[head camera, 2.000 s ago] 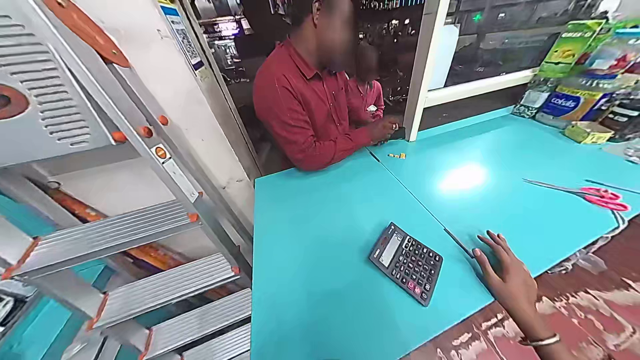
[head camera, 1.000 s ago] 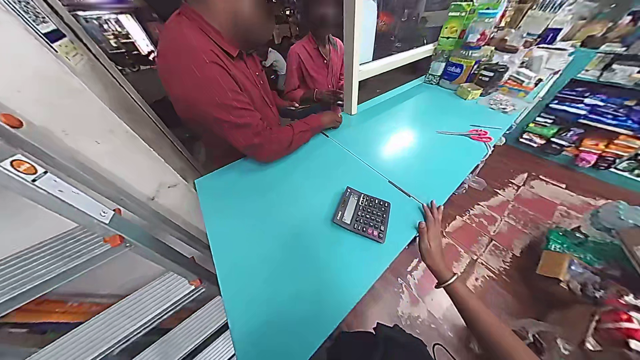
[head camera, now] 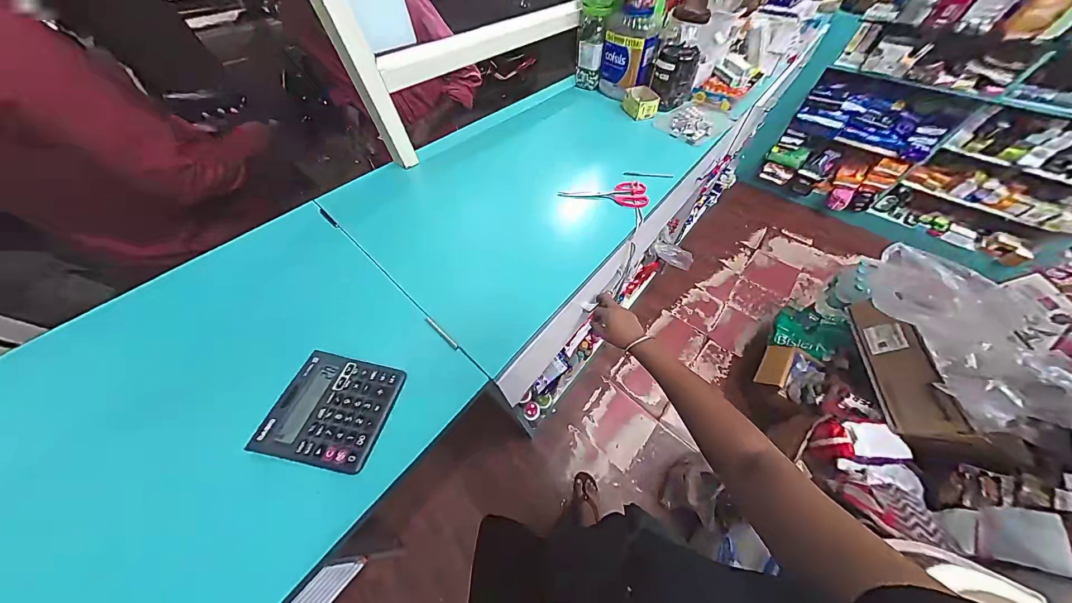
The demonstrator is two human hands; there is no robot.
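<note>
My right hand (head camera: 615,322), with a bangle at the wrist, is at the white front panel (head camera: 553,342) under the counter's near edge. Its fingers are curled beside a small white piece; whether they grip it cannot be told. A black desk calculator (head camera: 328,412) lies on the turquoise counter (head camera: 167,377), left of the seam between two counter sections. Scissors with red handles (head camera: 630,194) rest farther along, blades pointing left, and a thin dark stick-like item (head camera: 648,175) lies just behind them. My left hand is not in view.
A person in a red sleeve (head camera: 167,159) stands across the counter, beside a white frame post (head camera: 364,79). Plastic jars (head camera: 628,59) and a small yellow box (head camera: 641,102) stand at the far end. Stocked shelves (head camera: 888,126) line the right; a cardboard box (head camera: 896,368) and plastic bags crowd the floor.
My right hand has moved from the counter's near edge, by the seam, to the white front panel farther along, and its spread fingers have curled. The view has swung right.
</note>
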